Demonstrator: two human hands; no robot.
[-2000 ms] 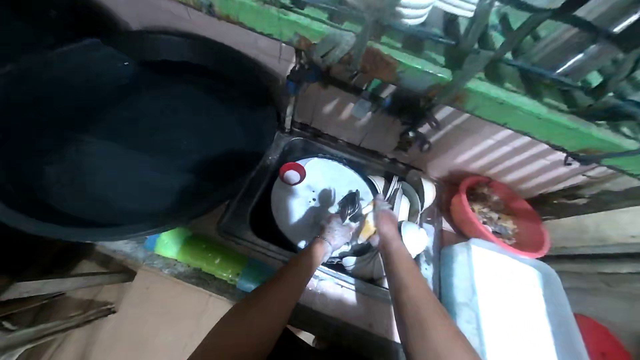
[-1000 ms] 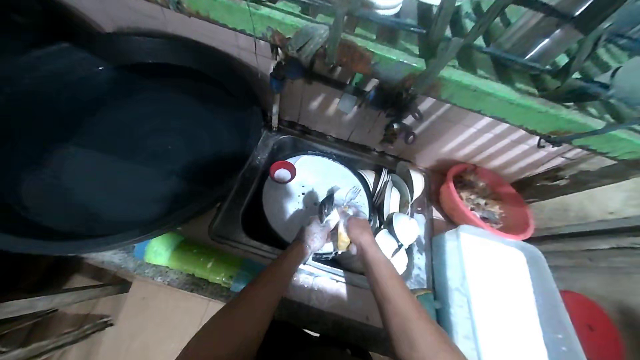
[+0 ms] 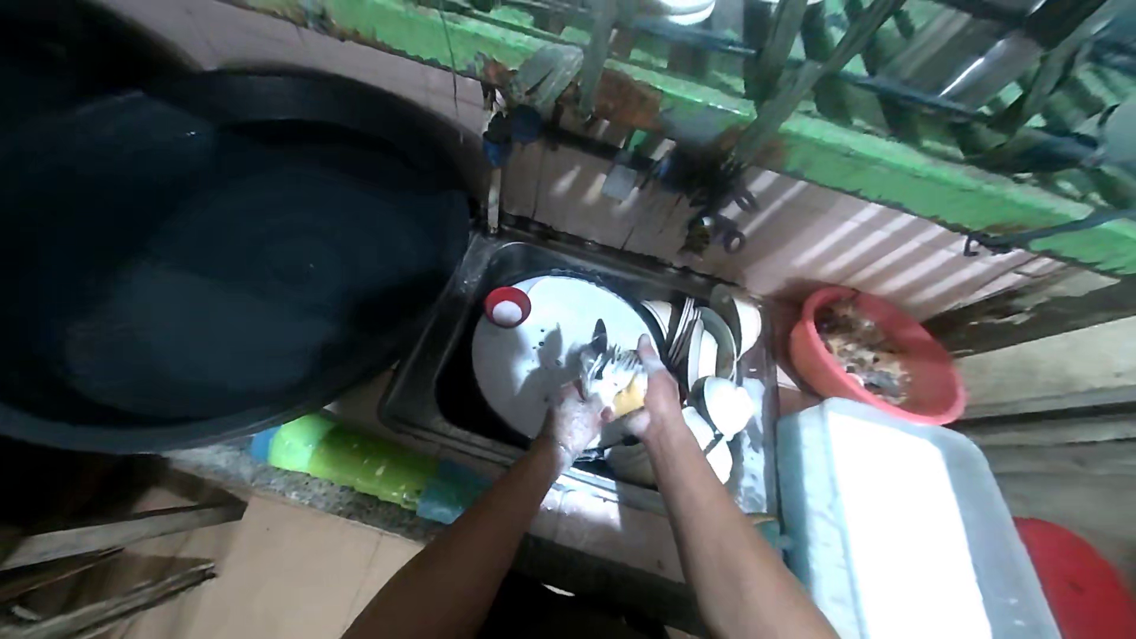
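Observation:
Soapy suds cover my left hand, which grips a bunch of metal forks and other cutlery with the tips pointing up. Against that bunch my right hand presses a yellow sponge. Both hands are over a large round white lid or tray in the metal sink. A small red cup with something white inside sits on its upper left part. Right of my hands, plates stand on edge and white bowls or cups lie in a pile.
A huge black basin of water stands at the left. Green cups lie along the counter's front edge. At the right are a pink basin with food scraps and a translucent plastic box. A green slatted rack hangs above.
The cutlery and sponge stay in my hands, and both hands have shifted slightly over the white round surface. The cutlery tips are more spread now.

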